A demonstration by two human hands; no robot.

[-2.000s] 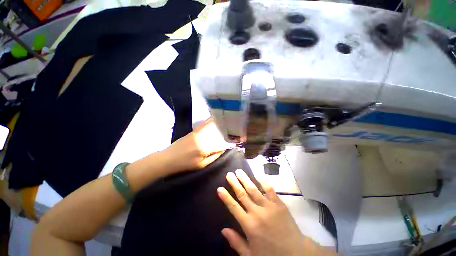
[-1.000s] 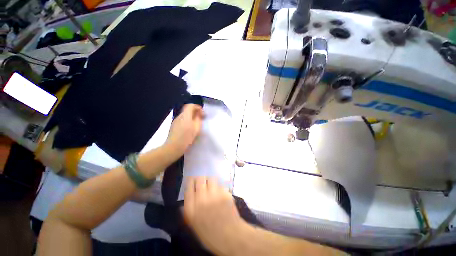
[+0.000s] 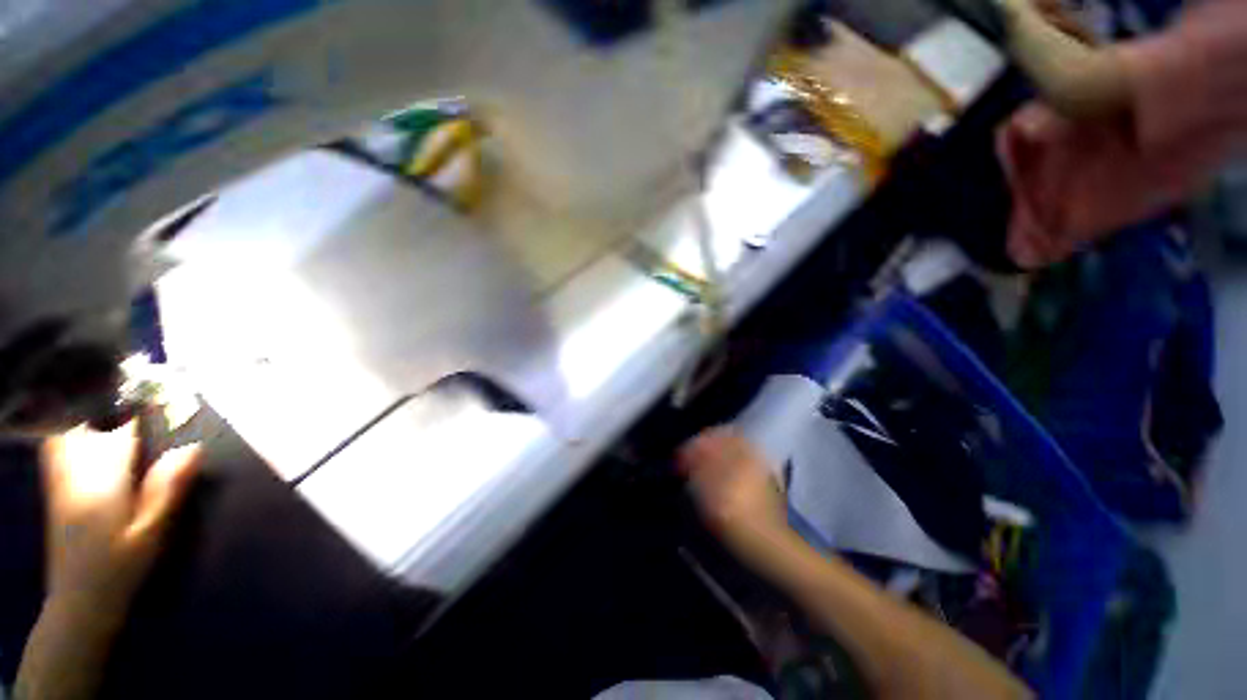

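Note:
A black fabric panel (image 3: 253, 574) lies at the needle area and hangs over the table's front edge. My left hand (image 3: 99, 513) is at the far left, holding the panel with its fingers beside the brightly lit presser foot (image 3: 144, 390), thumb spread. My right hand (image 3: 739, 492) is blurred, below the table edge at the left side of the blue crate (image 3: 998, 397). It is beside a white-backed piece (image 3: 841, 479); a grip on it cannot be made out. Curved white-backed pieces (image 3: 369, 274) lie right of the needle under the machine arm (image 3: 369, 69).
A thin green-orange tool (image 3: 666, 280) and a hanging pale cord (image 3: 704, 246) are near the table's front edge. Yellow-brown tape (image 3: 834, 116) is at the table's far end. Another person's arm in a pink sleeve (image 3: 1135, 123) is at the upper right, behind the crate.
The view has swung right, bringing in the crate. My right hand has left the white-backed piece on the left and moved to the crate. My left hand and black fabric are now by the needle.

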